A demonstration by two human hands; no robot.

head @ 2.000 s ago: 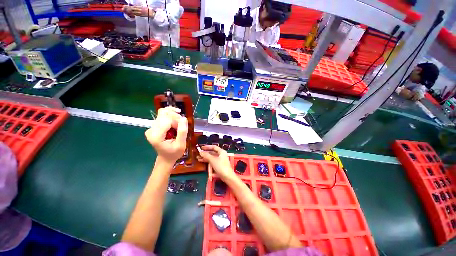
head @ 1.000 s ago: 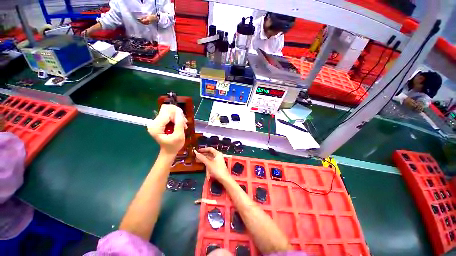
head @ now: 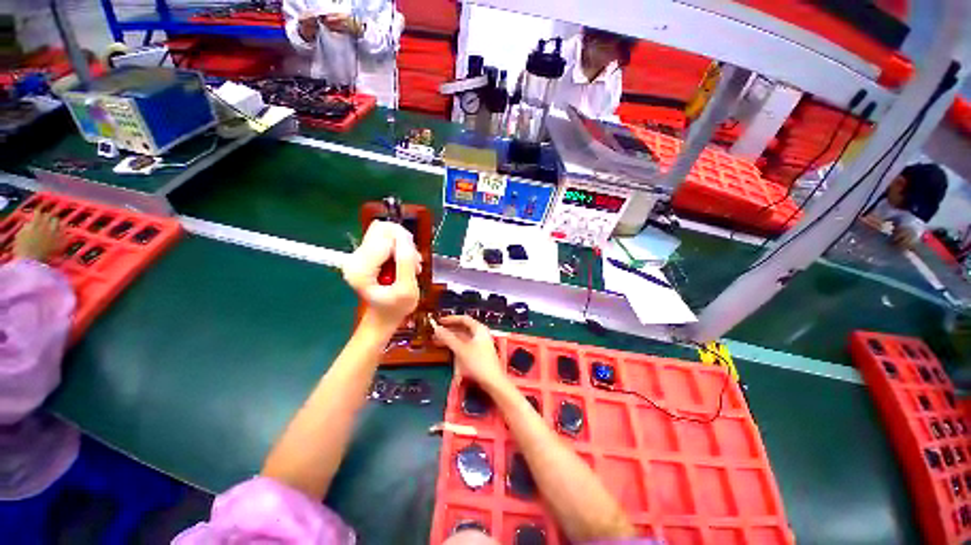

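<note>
My left hand (head: 385, 275) is closed in a fist around the red grip of the upright lever fixture (head: 424, 236), which stands on a reddish-brown base. My right hand (head: 464, 343) is at the base's right side, thumb and fingertips together on a small pale item too small to make out. Whatever lies under the clamp is hidden by my hands. The red tray (head: 681, 452) lies below and right of my right hand, with dark watch units (head: 571, 417) in its left pockets and one lit unit (head: 604, 373). Loose metallic-edged parts (head: 400, 391) lie in front of the fixture.
A row of dark units (head: 484, 307) lies right of the fixture. Behind are white paper (head: 509, 249), a blue tester (head: 496, 196) and a power supply (head: 586, 213). A thin cable crosses the tray. Other trays stand left (head: 160, 236) and right (head: 905, 426). A worker's hand is over the left tray.
The view has shifted slightly. Both my hands keep their places at the fixture. One tray unit's screen has gone dark. A neighbour's hand has appeared over the left tray.
</note>
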